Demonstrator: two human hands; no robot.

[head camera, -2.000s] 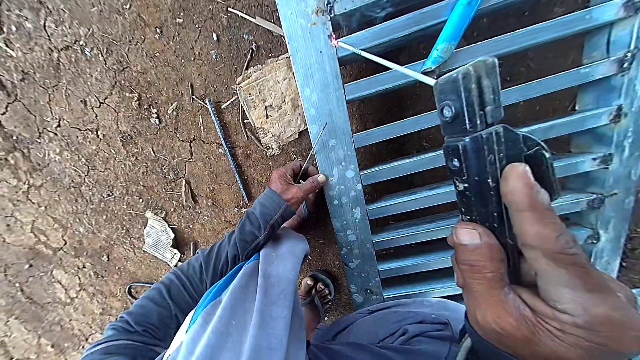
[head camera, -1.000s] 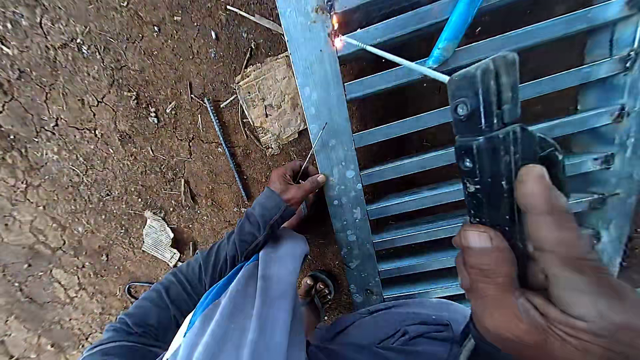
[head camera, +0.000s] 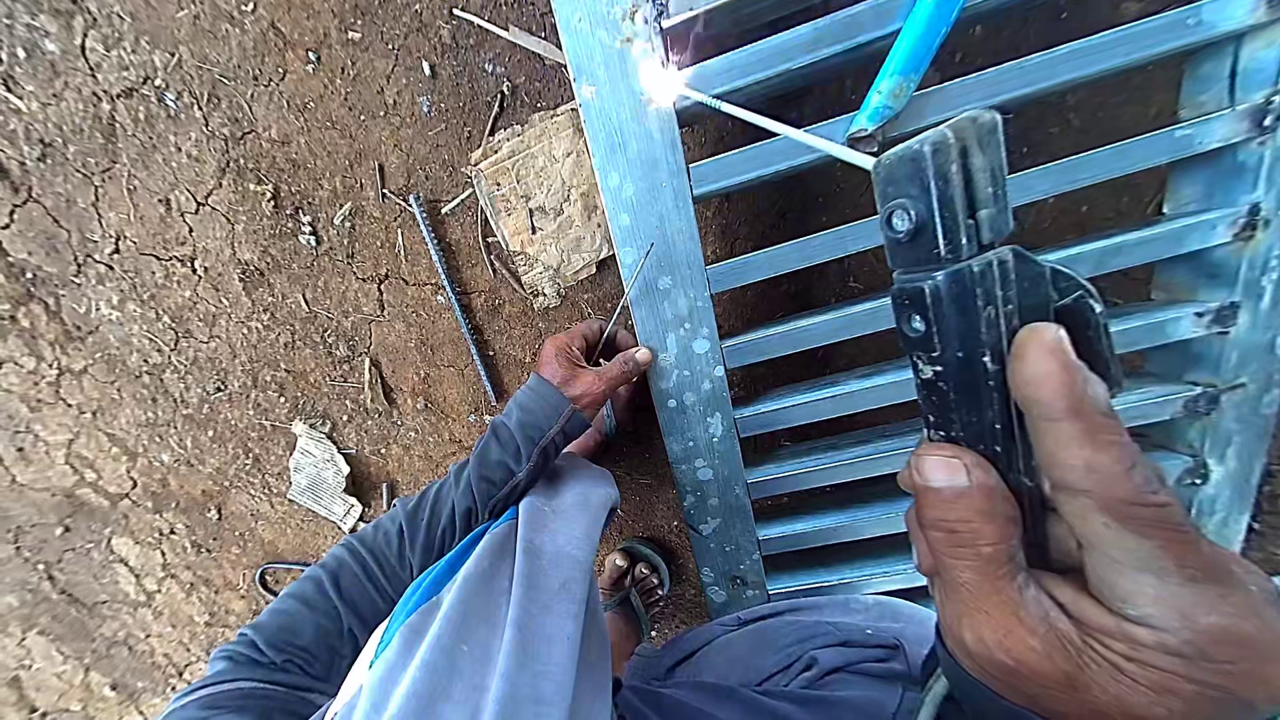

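My right hand grips a black welding electrode holder. A pale welding electrode runs from its jaws to the upper end of a flat metal frame rail, where a bright white arc glows at the joint with a slat. My left hand pinches a thin metal rod near the rail's left edge, its thumb at or very near the rail. Several metal slats run from this rail to the opposite side member. A blue tube lies over the upper slats, close to the holder's jaws.
Cracked soil surrounds the frame on the left. A flattened piece of cardboard, a ribbed steel bar and a scrap of printed paper lie there. My sandalled foot is beside the rail's lower end.
The electrode tip shows a faint glow two seconds ago, then sparks, and now a bright white arc. My right hand and the holder have shifted slightly; my left hand stays in place.
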